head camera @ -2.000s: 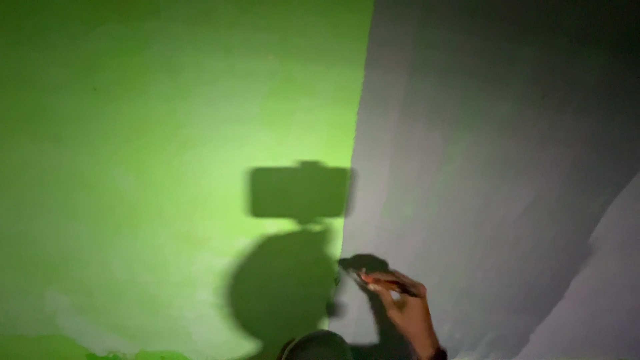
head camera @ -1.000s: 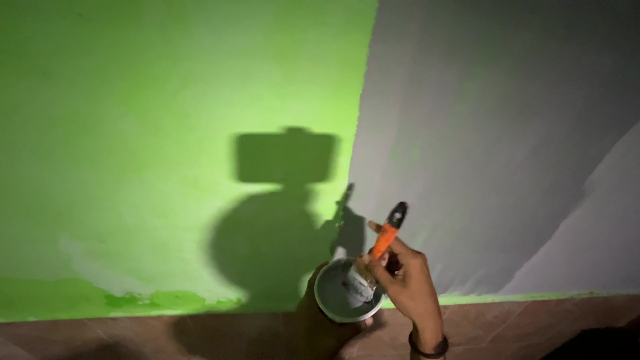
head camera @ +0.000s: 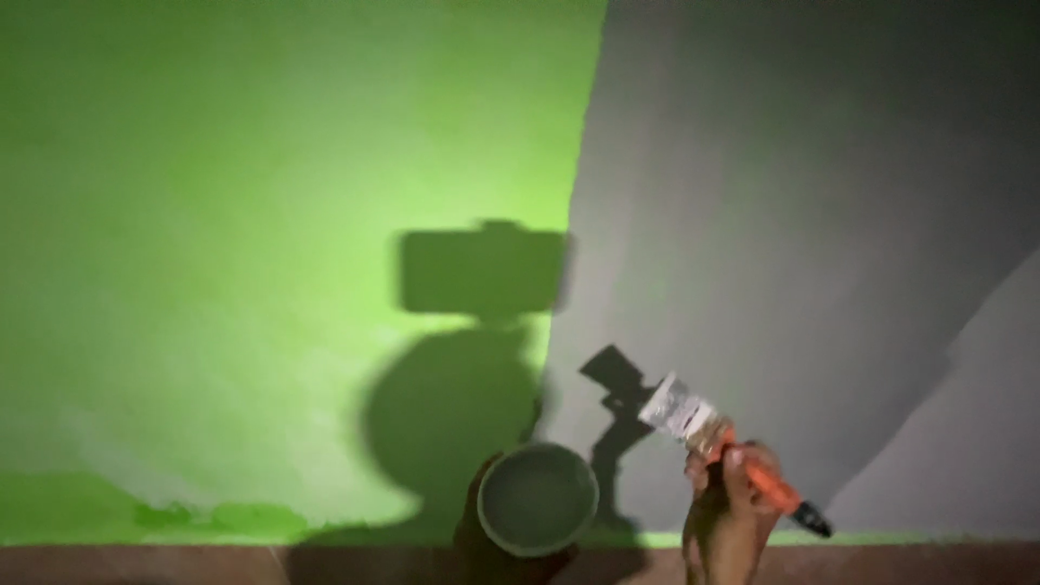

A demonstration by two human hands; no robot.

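Observation:
My right hand point(head camera: 735, 496) grips a flat paintbrush point(head camera: 764, 479) by its orange handle with a black end. The bristles, coated in pale grey paint, point up and left, in front of the grey part of the wall point(head camera: 731, 244). My left hand point(head camera: 479, 528), partly hidden behind a round cup point(head camera: 593, 496), holds it at the bottom centre; the cup has a pale rim and grey paint inside. Left of a slanting edge, the wall is green point(head camera: 244, 244).
Shadows of a head and a mounted phone-like shape fall on the wall, with the brush's shadow beside the bristles. A reddish-brown floor point(head camera: 162, 565) runs along the wall's foot, where a green strip shows under the grey.
A second ago the brush's bristles were in the cup; now they are out, to its right, pointing up and left. Two seconds ago my right hand held the brush near the colour edge.

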